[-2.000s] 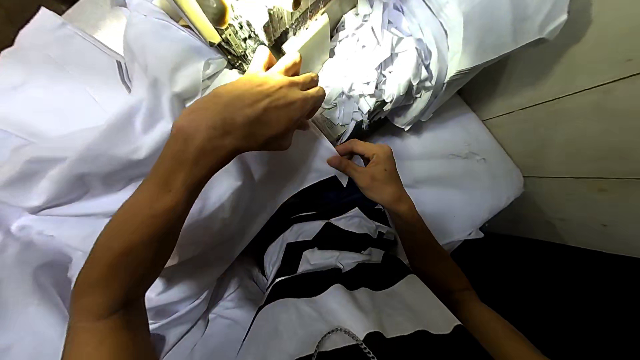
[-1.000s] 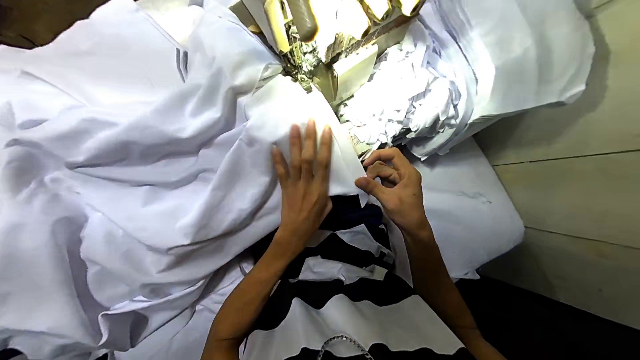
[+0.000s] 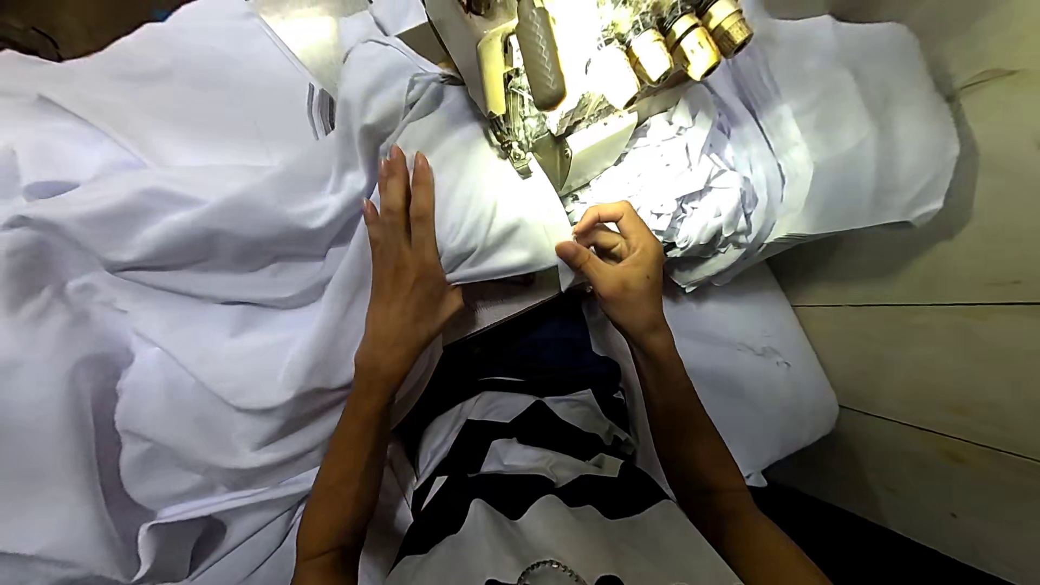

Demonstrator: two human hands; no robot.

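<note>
White fabric point(image 3: 496, 219) lies under the presser foot point(image 3: 517, 156) of an overlock-type sewing machine point(image 3: 540, 65) at the top centre. Flat on the fabric, left of the foot, rests my left hand point(image 3: 406, 268), its fingers spread and pointing toward the machine. My right hand point(image 3: 621, 272) pinches the fabric's right edge between thumb and bent fingers, just below the machine's light-coloured guard plate point(image 3: 600, 153). Under the fabric's near edge a strip of the machine bed point(image 3: 504, 305) shows between my hands.
Large folds of white cloth point(image 3: 219, 284) cover the left side. Fabric scraps point(image 3: 691, 175) are heaped right of the machine, beside stacked white cloth pieces point(image 3: 861, 130). Several thread tension knobs point(image 3: 691, 45) stand at the top. A wooden plank surface point(image 3: 918, 349) is at the right.
My left hand has gone from beside the machine's foot, fingers bent, to lying flat on the fabric further back toward me. My right hand still pinches the edge. The view has shifted.
</note>
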